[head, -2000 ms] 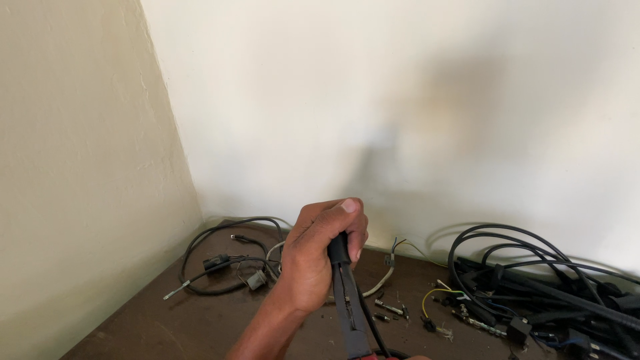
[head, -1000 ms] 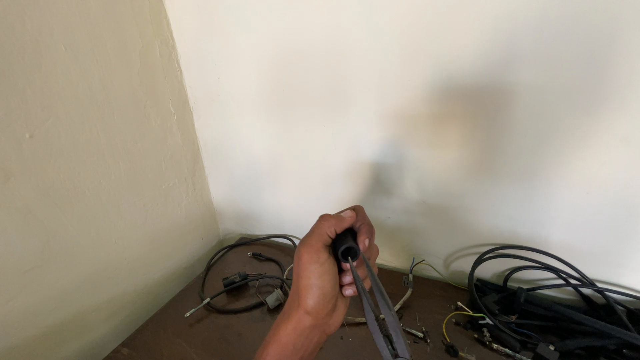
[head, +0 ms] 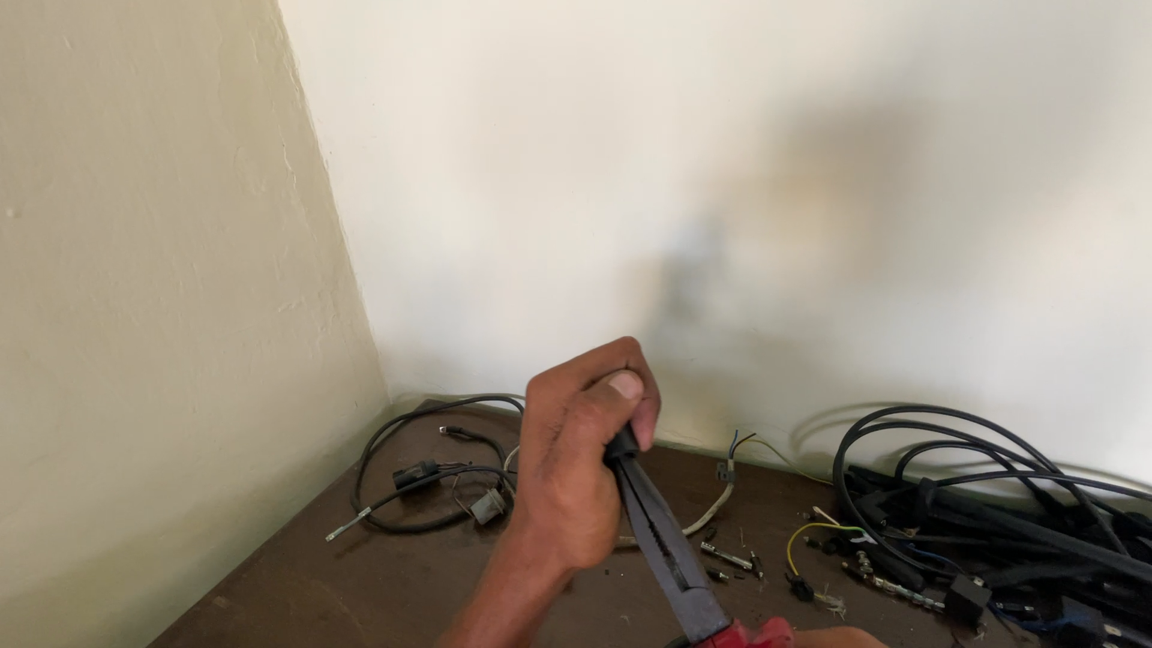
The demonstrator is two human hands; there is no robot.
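In the middle of the head view my left hand [head: 585,450] is closed around a black cylindrical part [head: 621,444]. The jaw tips of long-nose pliers [head: 666,549] with red handles reach into the end of that part. The jaws point up and a little left. At the bottom edge my right hand [head: 832,637] shows only in a small piece, by the red handles; its fingers are out of view.
A looped black cable with connectors [head: 414,475] lies on the brown tabletop [head: 297,576] at left. Small metal and black pieces [head: 727,556] lie right of the pliers. A pile of black cables [head: 990,531] lies at the right, by the white wall.
The pliers' jaws looked spread one second ago and are closer together now. My left hand has turned, with its knuckles higher. It held the black part in both earlier frames.
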